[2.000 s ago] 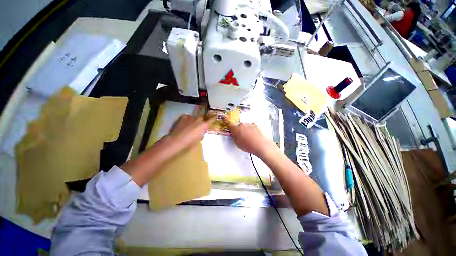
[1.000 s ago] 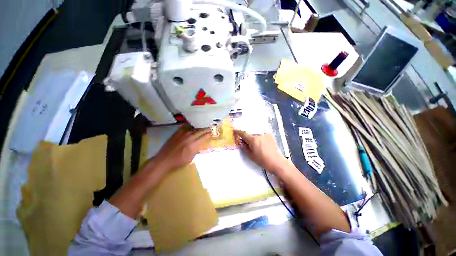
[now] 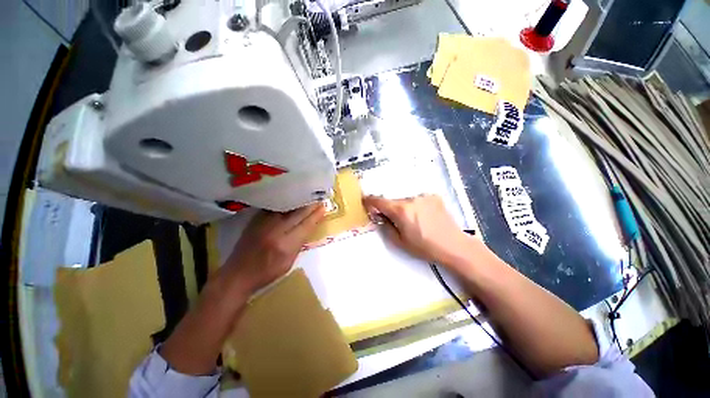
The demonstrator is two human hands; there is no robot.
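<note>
A yellow-tan piece (image 3: 349, 204) lies on the white template plate (image 3: 366, 284) under the machine head (image 3: 210, 116). A small white label (image 3: 330, 206) shows on it at my left fingertips. My left hand (image 3: 272, 242) rests on the piece's left part, partly beneath the machine head, fingers extended. My right hand (image 3: 416, 223) is at the piece's right edge, thumb and index finger together around something small and dark that is mostly hidden. A second yellow-tan piece (image 3: 292, 338) lies below my left hand.
Yellow-tan pieces (image 3: 109, 322) lie at left, others (image 3: 486, 70) at upper right. Woven labels (image 3: 518, 206) lie fanned at right. Strips (image 3: 638, 171), a teal-handled tool (image 3: 624, 214), a red-based thread cone (image 3: 545, 27) and a screen (image 3: 634, 35) are beyond. A cable (image 3: 459, 301) runs under my right forearm.
The view has moved closer, and the machine head looks larger and further left. Both hands stay at the piece under the head; the white label now shows beside my left fingertips.
</note>
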